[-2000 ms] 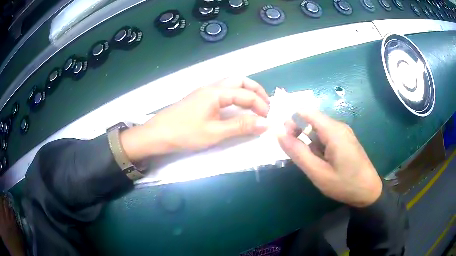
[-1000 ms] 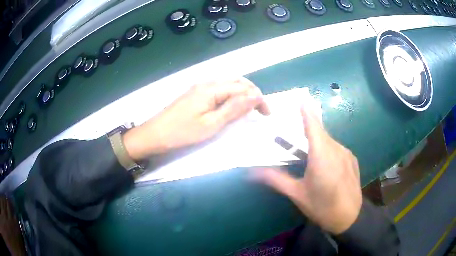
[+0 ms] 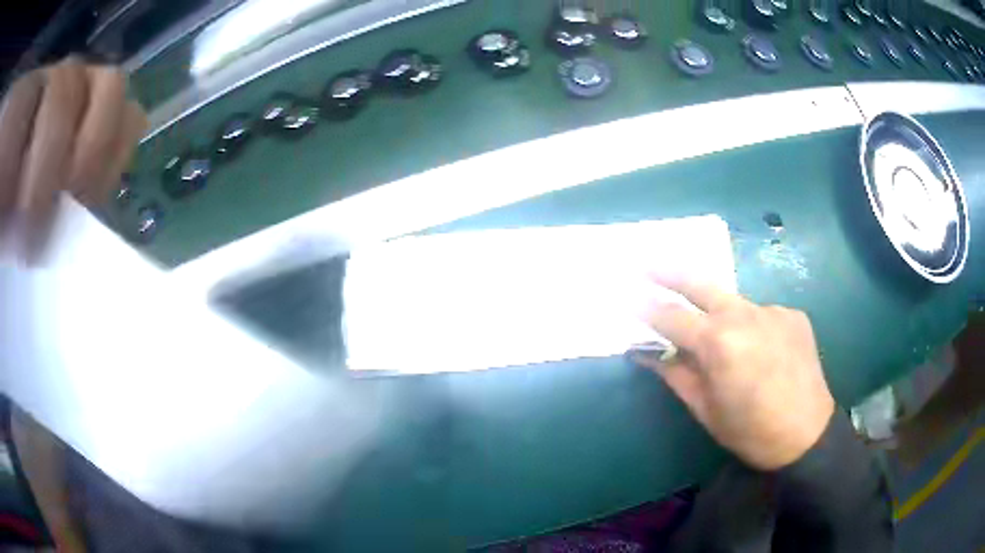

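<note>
A bright white wipe or stack of wipes (image 3: 486,297) lies flat on the green tabletop in front of me. My right hand (image 3: 751,367) has its fingertips on its right end. A small part of a thin hand tool (image 3: 653,352) shows at my right thumb; the rest is hidden. My left hand (image 3: 70,146), blurred and cut off by the left edge, is raised at the upper left and holds a lifted white sheet (image 3: 119,346). The sheet hangs blurred across the lower left and covers my left arm.
A shiny round metal dish (image 3: 916,198) stands at the right. A small whitish spot (image 3: 773,221) lies between wipe and dish. A pale edge rail (image 3: 605,151) runs behind. Beyond it, the green belt (image 3: 432,140) carries many round black parts (image 3: 584,76). A yellow floor line shows at lower right.
My left hand has left the wipes and moved up and left with a white sheet. My right hand has moved slightly up and right and now touches the wipes. The view has shifted.
</note>
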